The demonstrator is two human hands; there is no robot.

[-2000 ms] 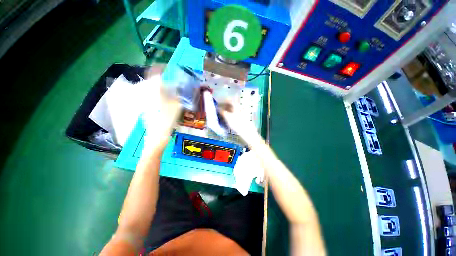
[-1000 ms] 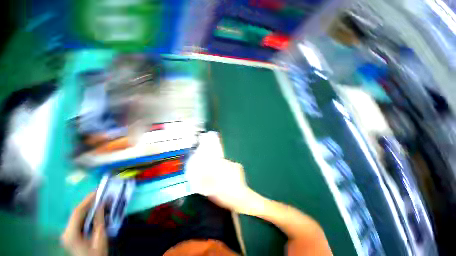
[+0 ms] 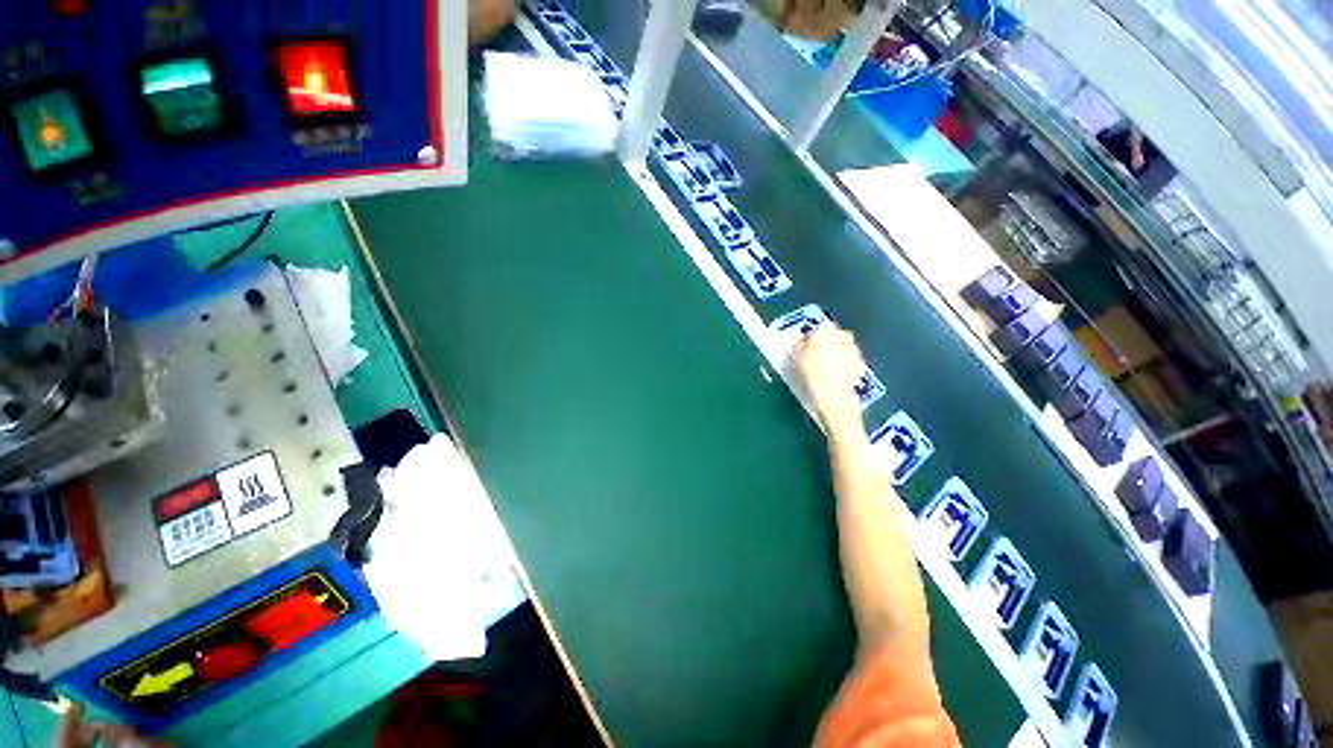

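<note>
Flat panels with white-blue rims and dark hooked patterns (image 3: 958, 517) lie in a row along the dark green line. My right hand (image 3: 829, 368) reaches over the white rail, with its fingers at a panel (image 3: 800, 320) in that row; whether they grip it is unclear. My left hand (image 3: 100, 731) is cut off at the lower left corner, beside the blue button strip; its hold cannot be seen. A panel (image 3: 35, 539) sits in the copper-brown fixture (image 3: 79, 561) at the left edge, partly cut off.
The press bed (image 3: 230, 383) and blue control panel (image 3: 219, 183) are at left. White cloth (image 3: 431, 548) lies at the bed's front right corner. A white stack (image 3: 548, 104) is near the post (image 3: 656, 81). Dark blocks (image 3: 1089, 411) stand on a white board across the line.
The view has swung right towards the line. My right hand has left the white cloth and reached over the row. My left hand, earlier holding a panel, is now mostly out of the picture.
</note>
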